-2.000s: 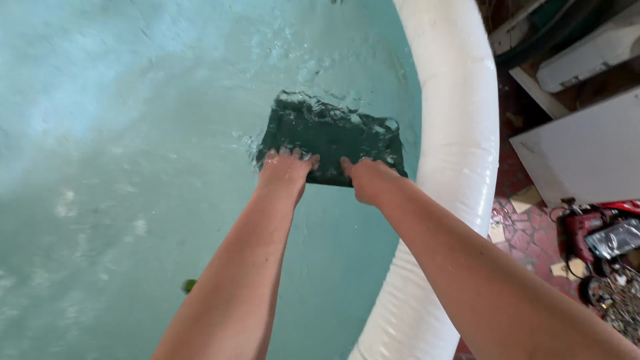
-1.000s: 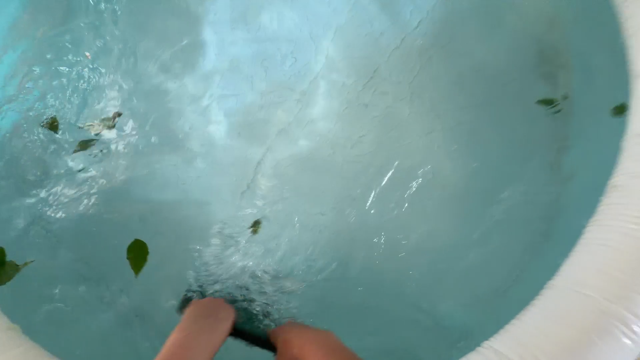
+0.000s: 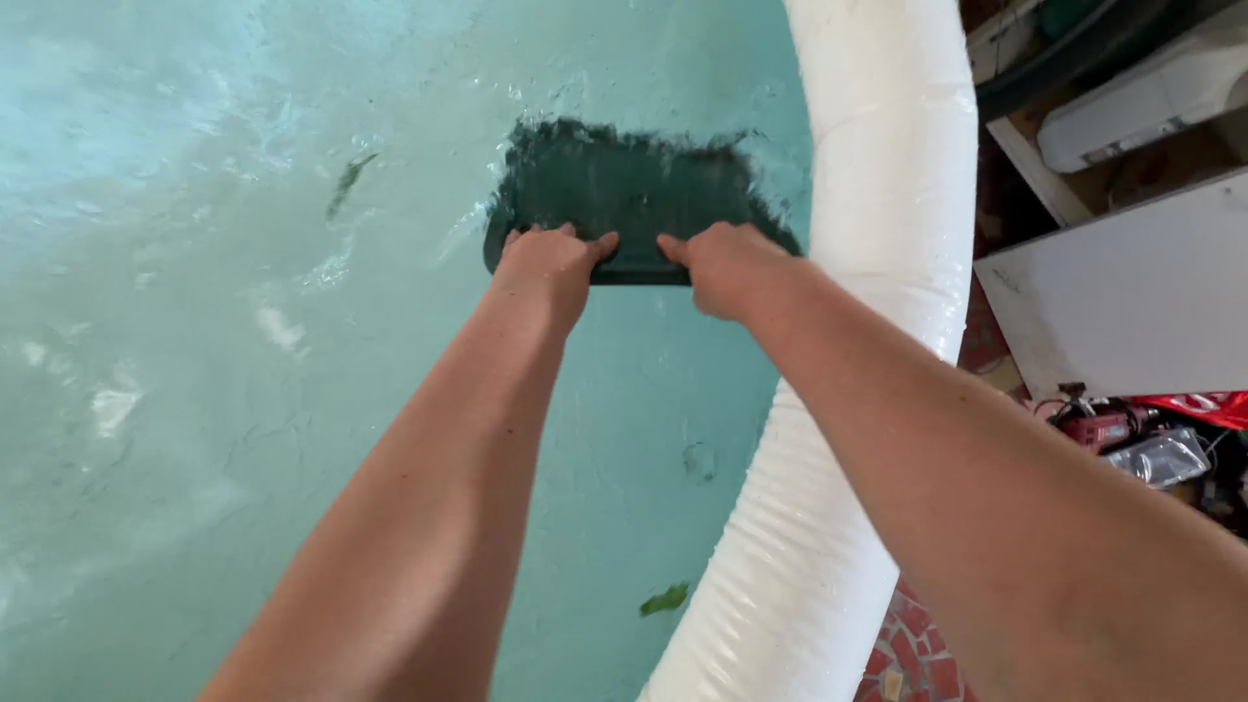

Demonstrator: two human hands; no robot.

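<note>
A dark green rectangular tray lies partly under the pool water, its far edge blurred by ripples. My left hand grips the near rim at its left part, thumb on top. Toward the right end of that same rim, my right hand holds on, thumb pointing inward. The fingers under the tray are hidden. Around it is the pale blue-green water of an inflatable pool. A green leaf floats near the wall, and another leaf is left of the tray.
The white inflatable pool wall curves close along the tray's right side. Outside it are a white panel, a long white casing, a red power tool and a clear plastic package over a red mosaic floor.
The view has swung strongly from open pool water back to the right-hand wall. Both hands stay on the tray, which is now beside that wall, much as it was two seconds ago.
</note>
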